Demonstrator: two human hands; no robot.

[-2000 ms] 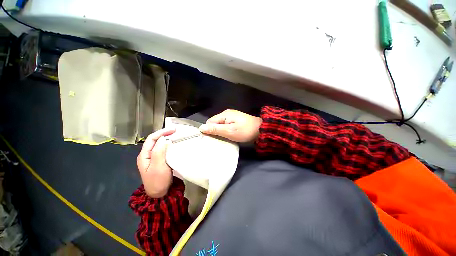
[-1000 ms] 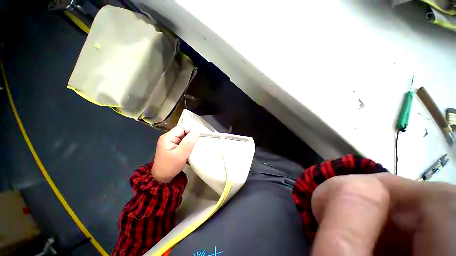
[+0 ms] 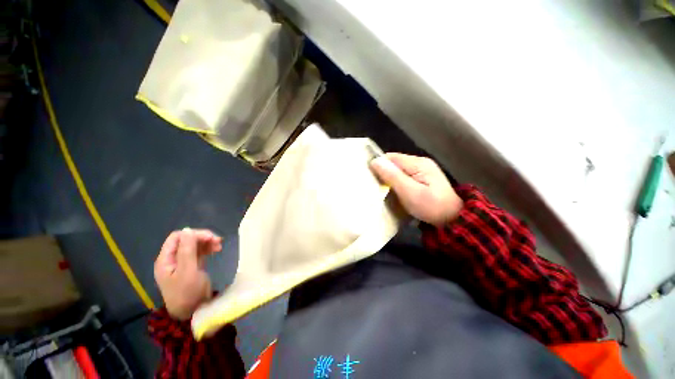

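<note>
A cream handbag body [image 3: 311,200] with a yellow edge strip hangs slanted over my lap, its top near the middle of the view and its yellow-edged end at the lower left. My right hand [image 3: 418,186] grips its upper right corner between thumb and fingers. My left hand [image 3: 185,270] is off the bag's lower left side, fingers curled and apart, with nothing seen in it. The bag looks slightly blurred, and its inside is hidden.
Stacked cream bags [image 3: 222,74] stand beyond my lap, beside the white table [image 3: 474,96]. On the table lie a green-handled tool [image 3: 650,185], a dark cord [image 3: 628,259] and thread scraps [image 3: 588,164]. A cardboard box [image 3: 33,281] is at the left, above a yellow floor line [image 3: 92,207].
My right hand has come back from the lower right foreground and taken the bag's corner. My left hand has let go and moved left and down. The bag is more spread out.
</note>
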